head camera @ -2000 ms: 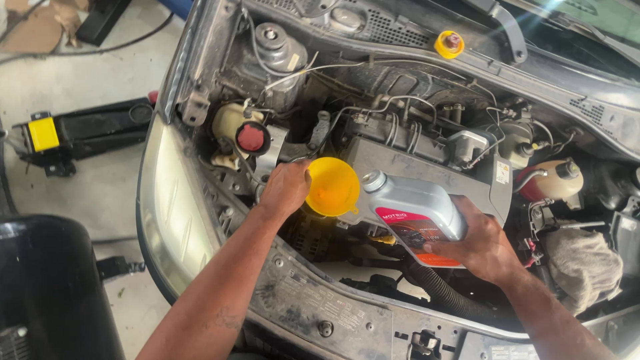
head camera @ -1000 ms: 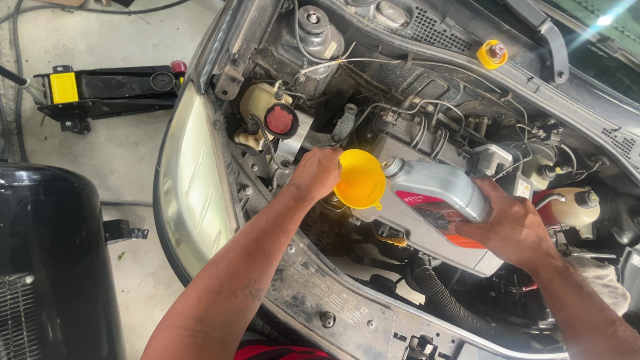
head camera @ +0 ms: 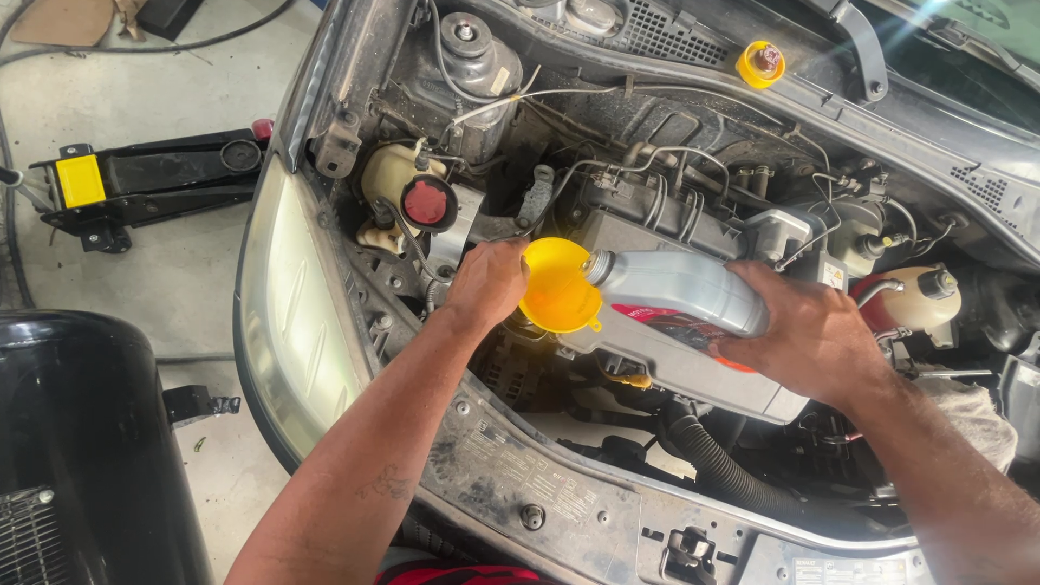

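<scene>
A yellow plastic funnel (head camera: 559, 288) stands over the engine, its lower end hidden. My left hand (head camera: 487, 280) grips the funnel's left rim. My right hand (head camera: 808, 329) is shut on a grey plastic oil bottle (head camera: 691, 284) with a red and orange label. The bottle lies tipped on its side, its uncapped neck over the funnel's right rim. Amber liquid shows inside the funnel. Beneath the bottle is the grey plastic engine cover (head camera: 699, 366). The yellow dipstick handle (head camera: 632, 379) shows just in front of the cover.
Around the hands are a reservoir with a red cap (head camera: 428, 203), a coolant tank (head camera: 910, 299), a ribbed hose (head camera: 723, 463) and a grey rag (head camera: 967, 414). A yellow cap (head camera: 760, 65) sits on the cowl. A floor jack (head camera: 162, 175) and a black tank (head camera: 81, 439) stand left of the headlight (head camera: 301, 325).
The bottle has tipped from a more upright tilt to nearly level, and its neck has come over the funnel. My left hand has stayed on the funnel's rim.
</scene>
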